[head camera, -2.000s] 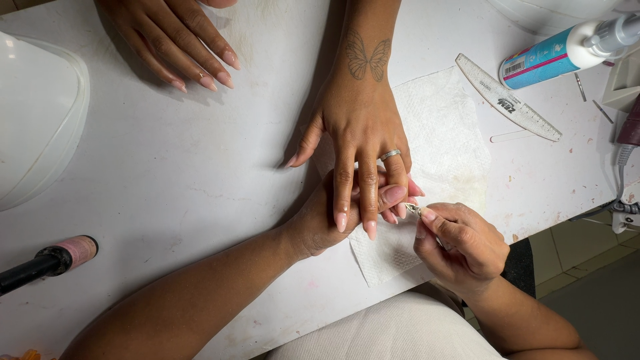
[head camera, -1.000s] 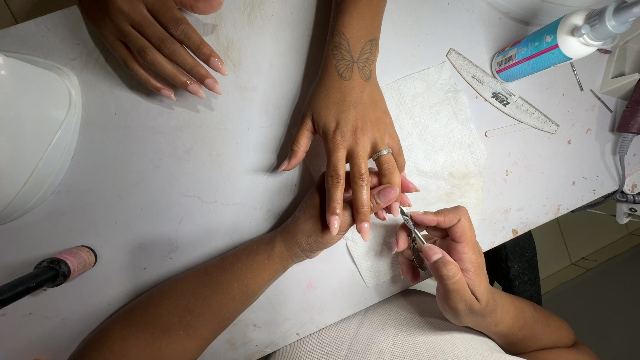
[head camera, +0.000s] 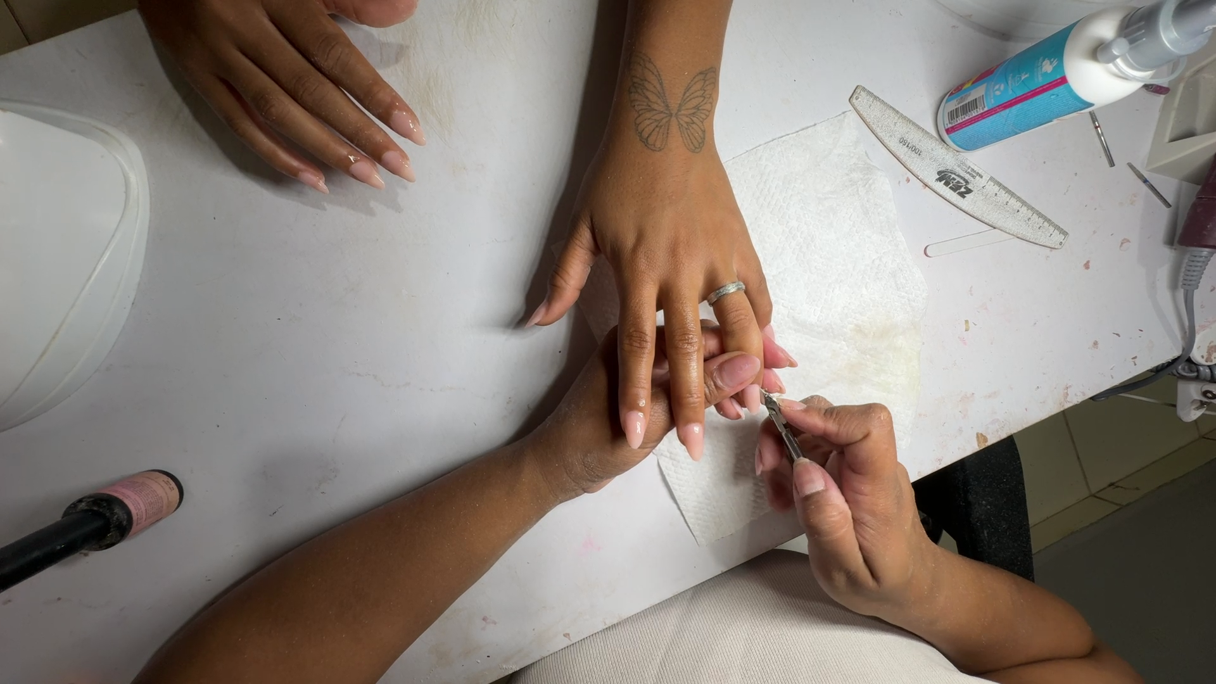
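Note:
My left hand (head camera: 608, 418) holds a finger of the other person's hand (head camera: 674, 218), my thumb resting on it near the nail. That hand lies palm down, with a ring and a butterfly tattoo at the wrist. In my right hand (head camera: 850, 494) is a metal cuticle nipper (head camera: 783, 427), its tip touching or very near the held fingertip. Under the hands lies a white paper towel (head camera: 826, 237). The person's other hand (head camera: 294, 85) rests on the table at the upper left.
A curved nail file (head camera: 959, 171), a thin stick (head camera: 964, 243), a pump bottle (head camera: 1026, 85) and small metal bits (head camera: 1102, 140) lie to the right. Left are a white domed device (head camera: 66, 256) and a nail polish bottle (head camera: 142, 499). A cable (head camera: 1189, 313) hangs at the right edge.
My right hand has shifted its grip on the nipper since two seconds ago; more of the tool now shows. My left hand keeps holding the person's finger.

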